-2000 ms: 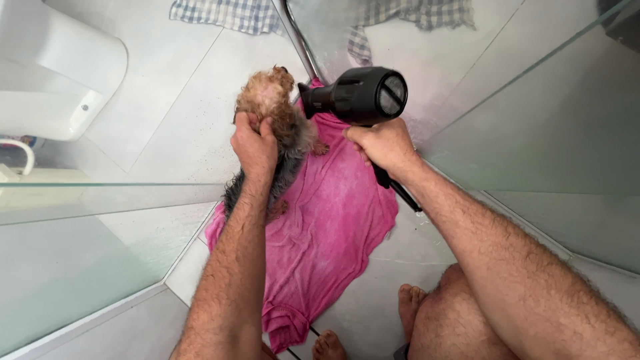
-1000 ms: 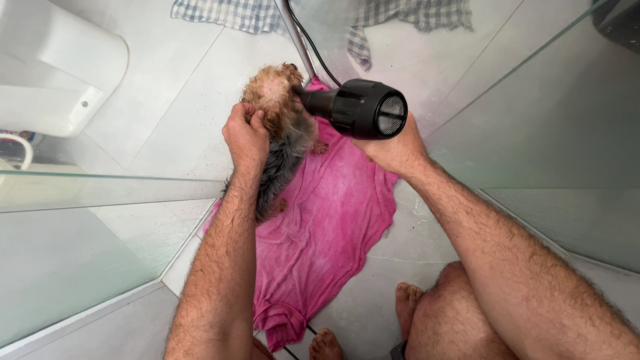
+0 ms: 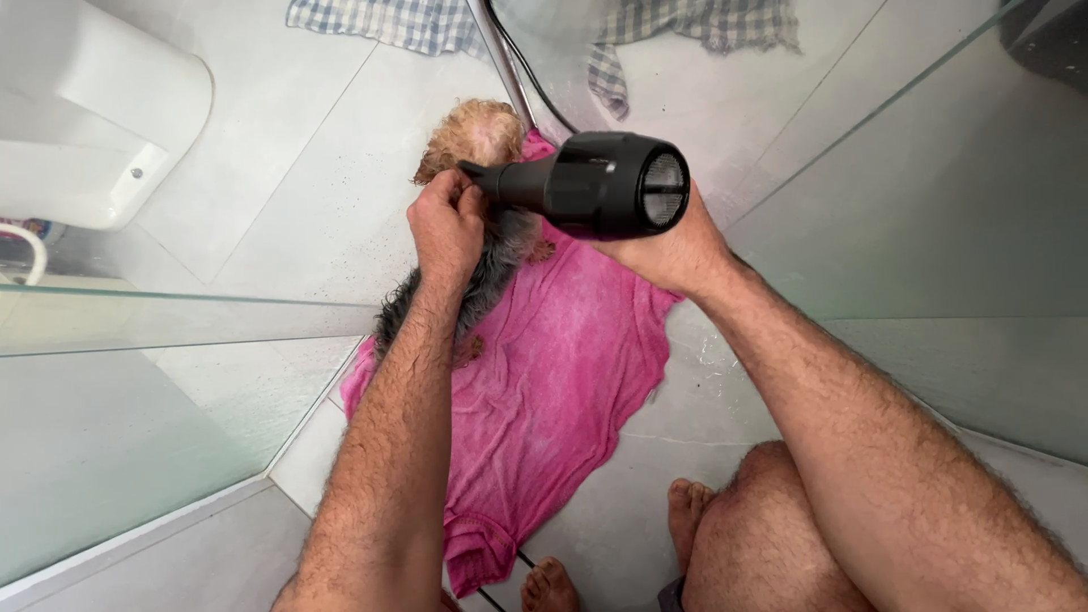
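A small dog point(image 3: 501, 246) with a tan head and a dark grey back is on a pink towel point(image 3: 561, 357). My left hand point(image 3: 448, 223) is at the dog's neck, its fingers closed on the fur just behind the head. My right hand point(image 3: 671, 246) holds a black hair dryer point(image 3: 595, 183), whose body hides the handle and most of the fingers. The dryer's nozzle points left and its tip is right beside my left fingertips, over the dog's neck. The dog's face is turned away from view.
Glass shower panels point(image 3: 170, 327) stand at left and right. A metal pole point(image 3: 503, 64) and a black cord point(image 3: 531, 76) run up beyond the dog. A checkered cloth point(image 3: 382, 24) lies at the top, with a white toilet point(image 3: 127, 102) upper left. My bare feet point(image 3: 551, 585) are near the towel's lower end.
The dryer's nozzle has moved from the right side of the dog's head to the neck, beside my left hand. The dog's head has turned.
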